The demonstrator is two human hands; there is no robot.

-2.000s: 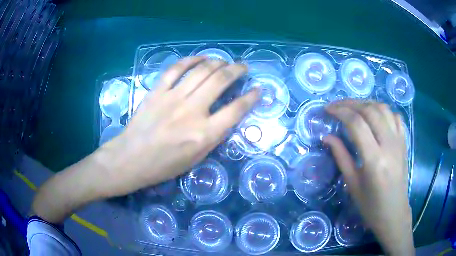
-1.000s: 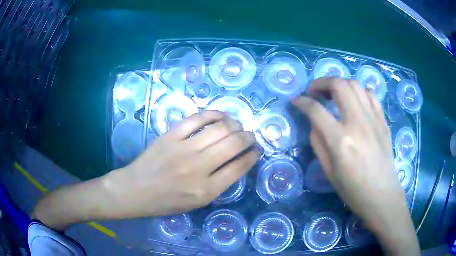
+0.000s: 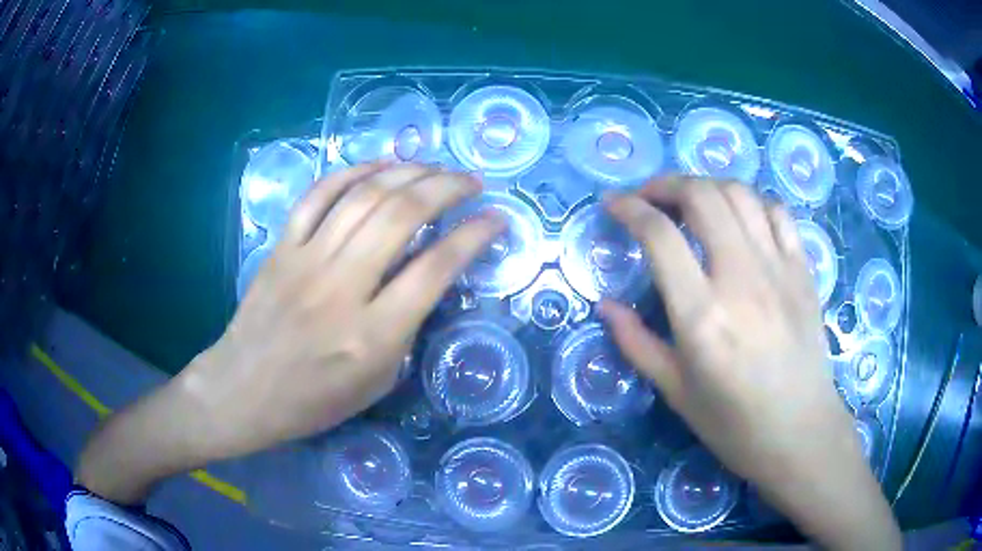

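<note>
A clear blister tray (image 3: pixel 342 95) holds rows of round clear lenses, many with a faint red ring; another clear layer shows offset at its left. My left hand (image 3: pixel 334 296) is over the tray's left part, its thumb tip overlapping a second-row lens (image 3: pixel 511 250). My right hand (image 3: pixel 738 323) is over the right-centre, its index finger and thumb apart at the upper and lower edge of the neighbouring lens (image 3: pixel 608 256). Whether either hand grips its lens cannot be told. The hands hide several pockets. Lower lenses (image 3: pixel 477 373) show ribbed rims.
The green mat (image 3: pixel 205 97) lies around the tray. A tall layered clear stack (image 3: pixel 65 129) stands at the far left. A thin pale-tipped stick (image 3: pixel 935 414) lies at the right. A white object is cut off at the right edge. Grey floor with a yellow line shows lower left.
My left hand has moved up, uncovering lenses in the third row. My right hand's fingers have shifted slightly left, onto the lens near the centre. The upper-left lenses appear slightly shifted.
</note>
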